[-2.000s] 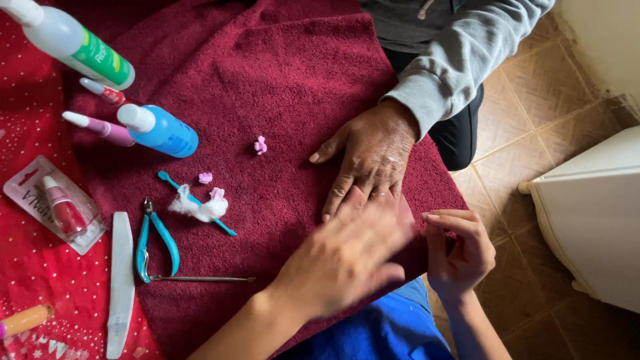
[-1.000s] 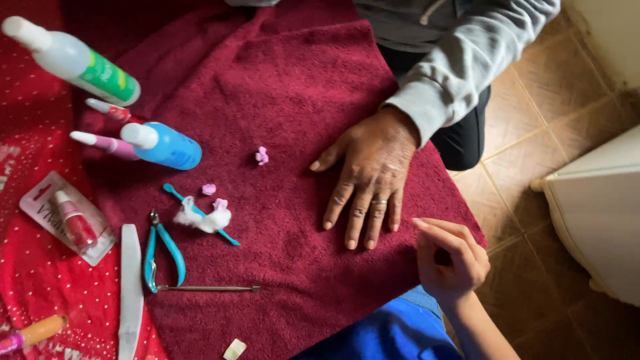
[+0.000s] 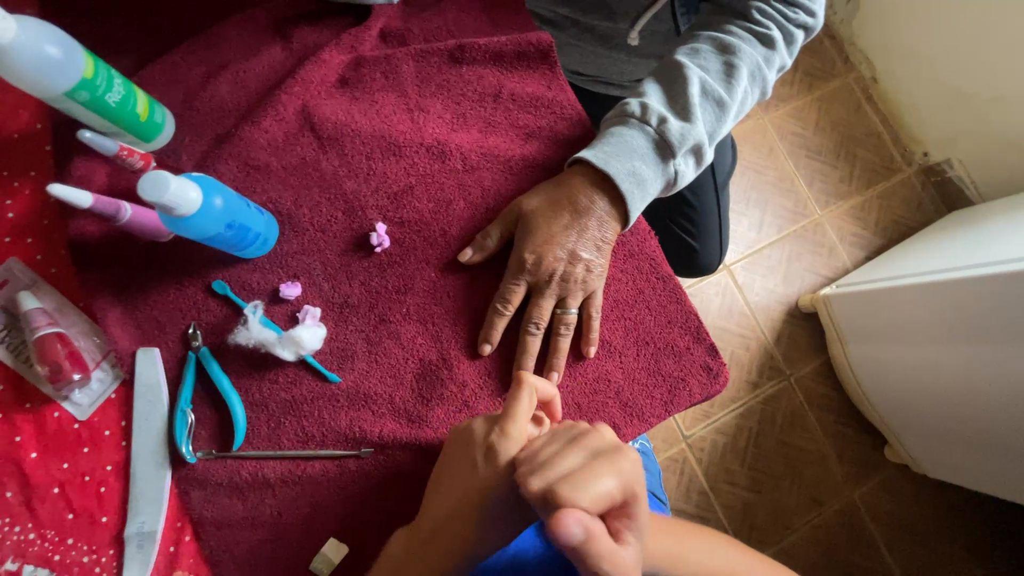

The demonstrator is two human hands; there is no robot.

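Observation:
Another person's hand [image 3: 560, 248], with a ring, lies palm down on the dark red towel [image 3: 416, 160], fingers spread. My left hand [image 3: 496, 440] and my right hand [image 3: 588, 480] meet just below its fingertips, fingers curled. The right partly covers the left, and whether anything small is held between them is hidden. Left of them lie teal-handled cuticle nippers [image 3: 232, 392], a thin metal tool [image 3: 288, 454], a grey nail file [image 3: 148, 472] and a teal stick [image 3: 324, 370] under white cotton [image 3: 276, 340]. Pink crumpled bits [image 3: 380, 238] lie on the towel.
At the upper left stand a green-labelled bottle [image 3: 104, 84], a blue bottle [image 3: 220, 216] and two small polish bottles [image 3: 132, 216]. A blister pack [image 3: 56, 344] lies on the red dotted cloth, and a small pale block [image 3: 329, 556] at the bottom edge. A white appliance [image 3: 936, 344] is at right.
Two seconds ago one of my hands was over the person's fingers; one second ago it was out of view. Now my two hands are together below the fingertips. The person's hand stays on the towel.

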